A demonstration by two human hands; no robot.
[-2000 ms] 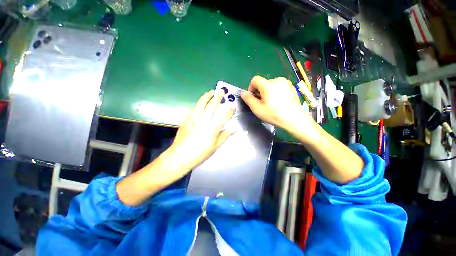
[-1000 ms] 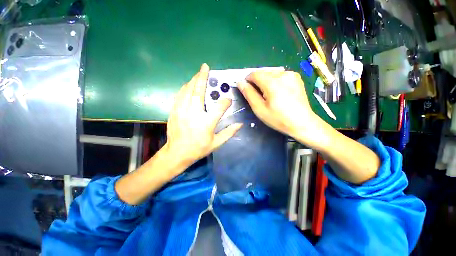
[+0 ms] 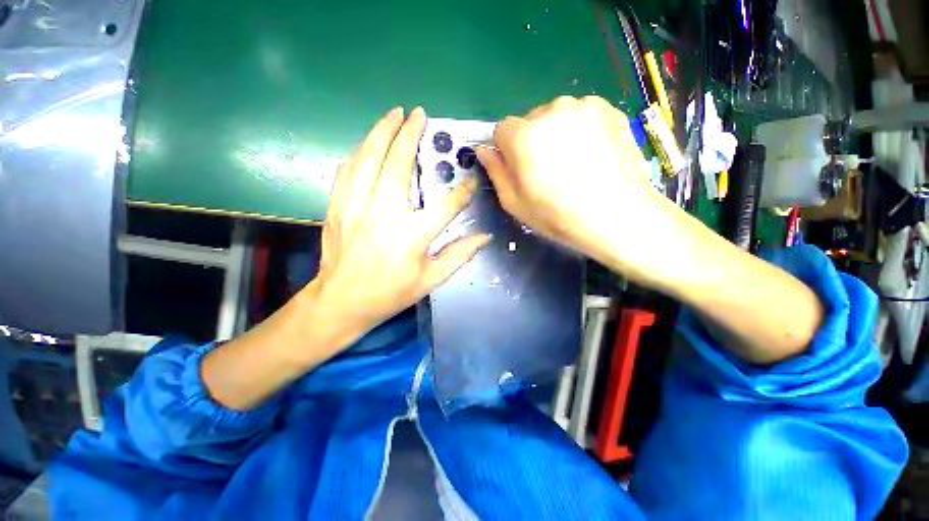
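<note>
A grey tablet back cover (image 3: 506,315) lies partly over the green bench edge and partly over my lap. Black round camera lens covers (image 3: 444,171) show at its top left corner. My left hand (image 3: 379,219) lies along the cover's left edge, fingers spread, with its thumb and a finger on the surface below the lens covers. My right hand (image 3: 570,168) is over the top right part, its fingertips pinched beside the rightmost lens cover. Whether anything is between those fingertips is hidden.
Another back cover in clear wrinkled film (image 3: 61,183) lies at the left, over the bench edge. At the right are a yellow-handled tool (image 3: 660,87), a black brush or roller (image 3: 750,195) and a whitish bottle (image 3: 791,161). A red-edged frame (image 3: 622,387) stands below the bench.
The held cover has turned more upright since the first frame. My right hand has rolled over, its back now more to the camera. The view has shifted, and the left cover is now cut off.
</note>
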